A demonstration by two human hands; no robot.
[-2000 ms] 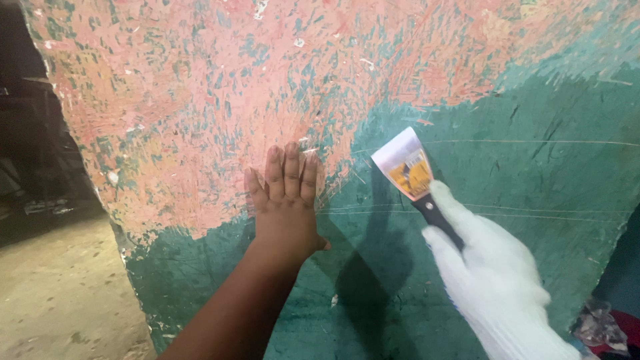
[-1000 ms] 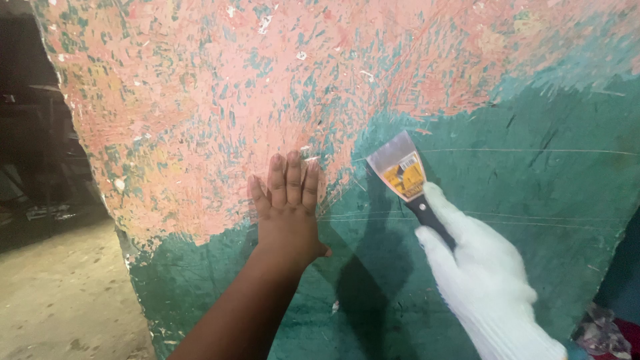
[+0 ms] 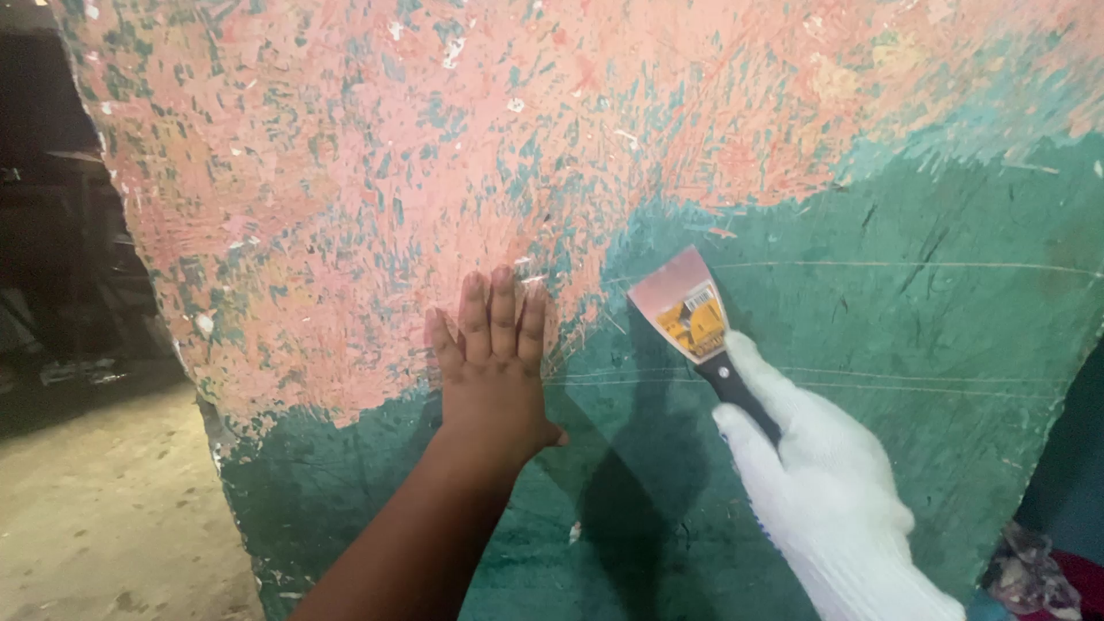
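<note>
My bare left hand (image 3: 496, 371) lies flat on a painted panel (image 3: 414, 509), fingers apart and pointing up, across the border between scraped pink patches and dark green paint. To its right, my right hand (image 3: 819, 466) wears a white knit glove and grips the black handle of a paint scraper (image 3: 681, 315). The scraper's metal blade bears a yellow label and points up and left over the green paint, just below the light teal edge of the scraped area. Whether the blade touches the surface I cannot tell.
A pale floor (image 3: 112, 509) shows past the panel's left edge, with dark, unclear objects behind it. Crumpled clear plastic (image 3: 1031, 573) and red material lie beyond the lower right edge. Thin pale lines run across the green paint.
The scraper in my right hand has shifted slightly left and down relative to the panel. My left hand stays flat on the panel.
</note>
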